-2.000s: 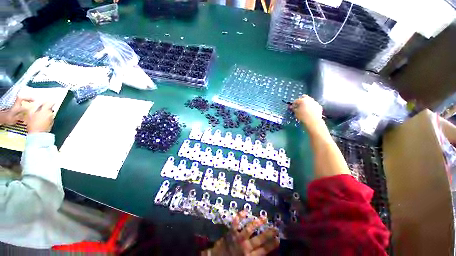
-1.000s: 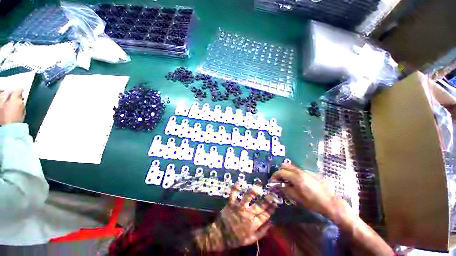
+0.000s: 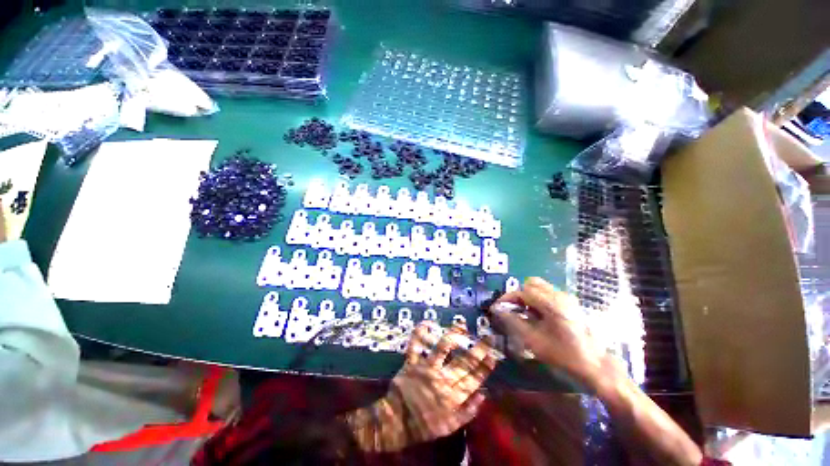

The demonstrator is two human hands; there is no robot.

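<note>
White-silver holed plates (image 3: 357, 238) lie in four rows on the green table top. My left hand (image 3: 437, 382) lies with spread fingers over the right part of the bottom row; whether it presses on a plate cannot be told. My right hand (image 3: 544, 329) is at the right end of the lower rows, fingers pinched around a small dark thing or stick tip, too blurred to name. Darker plates (image 3: 469, 289) lie just left of its fingertips. Small black parts (image 3: 396, 157) are scattered above the rows, below a clear blister tray (image 3: 439, 105).
A glossy black-purple pile (image 3: 238, 197) and white paper (image 3: 133, 218) lie left. A black-pocket tray (image 3: 246, 50) and plastic bag (image 3: 136, 55) are upper left. A cloudy plastic block (image 3: 592, 86), gridded strips (image 3: 628, 273) and a carton (image 3: 728, 273) stand right. A person's sleeve (image 3: 32, 319) is far left.
My right hand has come from the clear tray's right edge down to the lower rows beside my left hand. The camera view has shifted, so the table things sit higher and further left.
</note>
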